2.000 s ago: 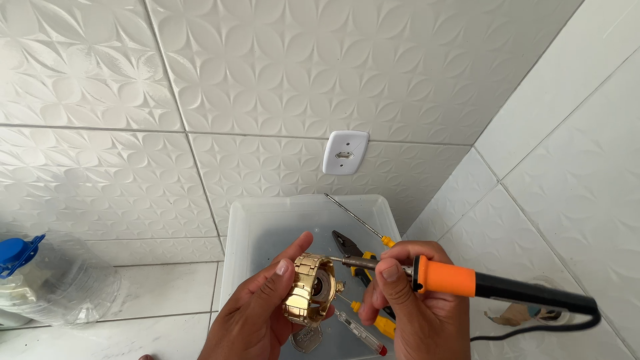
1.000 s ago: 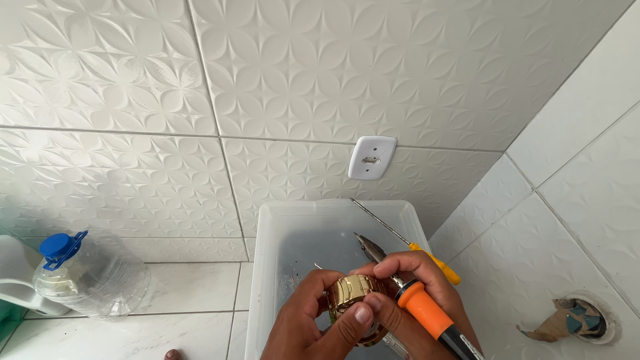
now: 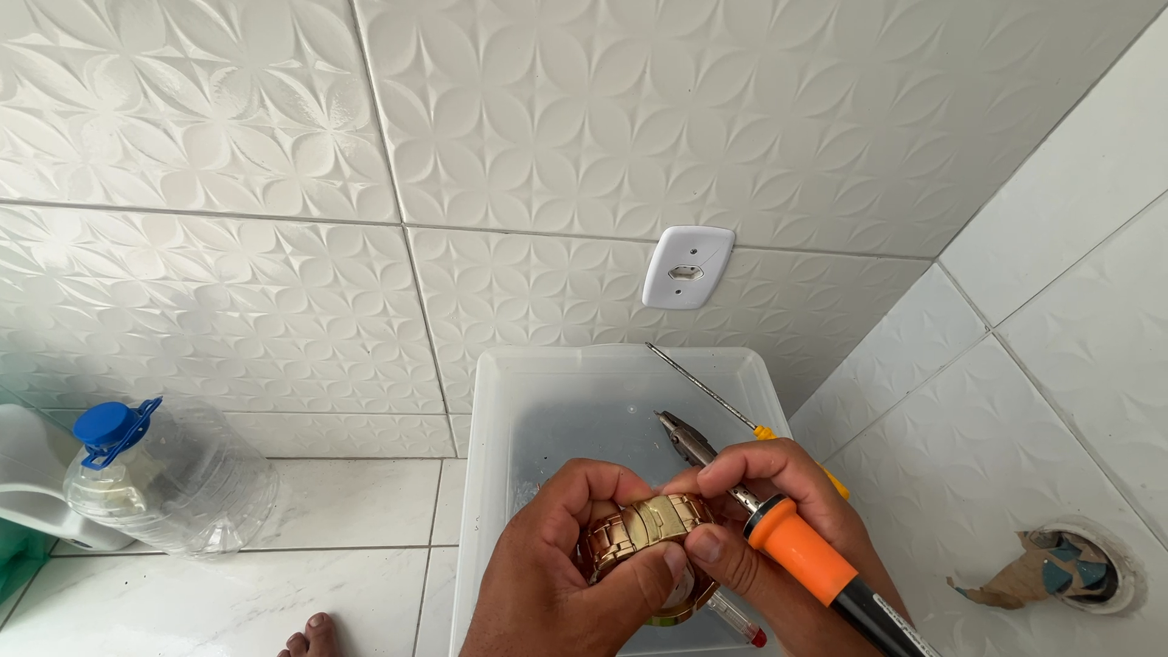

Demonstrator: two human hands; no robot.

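A gold-coloured wristwatch with a metal link bracelet (image 3: 650,527) is held between both hands above a translucent plastic bin. My left hand (image 3: 570,557) grips the bracelet from the left, thumb across its lower edge. My right hand (image 3: 776,520) pinches the bracelet's right side and also holds a soldering iron (image 3: 803,550) with an orange and black handle, its metal barrel pointing up and left. Beyond the fingers lies a screwdriver with a yellow handle (image 3: 765,432). Under the watch, a clear tool handle with a red end (image 3: 754,636) partly shows. The watch face is mostly hidden.
The translucent bin (image 3: 484,438) stands against the tiled wall, below a white wall socket (image 3: 689,267). At left on the floor are a clear plastic bottle with a blue cap (image 3: 182,488) and a white jug (image 3: 32,465). A pipe opening (image 3: 1095,566) with torn cardboard is at right.
The soldering iron, level with its barrel by the watch two seconds ago, now slants up and left away from it. My right fingers have come onto the bracelet, and the watch has been turned.
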